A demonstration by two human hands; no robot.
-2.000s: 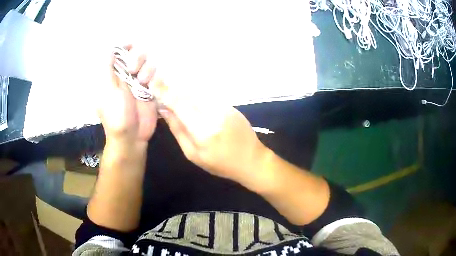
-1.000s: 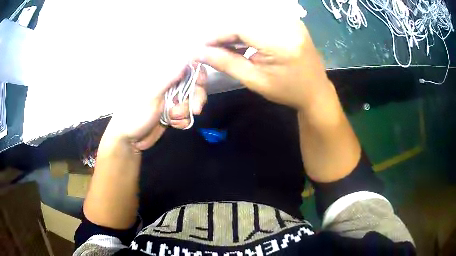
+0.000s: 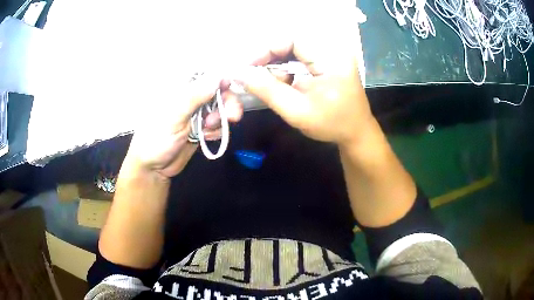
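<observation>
A white cable coil (image 3: 215,132) hangs in loops from the fingers of my left hand (image 3: 170,132), which is closed on it over the front edge of the white sheet stack (image 3: 117,53). My right hand (image 3: 322,96) is beside it to the right, its thumb and fingertips close to the top of the coil. A white cable end with a plug (image 3: 293,68) lies between the fingers and palm of my right hand. The fingertips of both hands are partly washed out against the bright stack.
A loose pile of white cables (image 3: 483,26) lies on the green bench (image 3: 404,70) at the upper right, one plug end hanging over the edge. Brown cartons (image 3: 70,255) stand below the bench at lower left. White striped edges show at far left.
Both hands have moved from the left of the stack towards the middle. My right hand has turned and come off the left palm. The coil now hangs down, with one loop lower than a second ago.
</observation>
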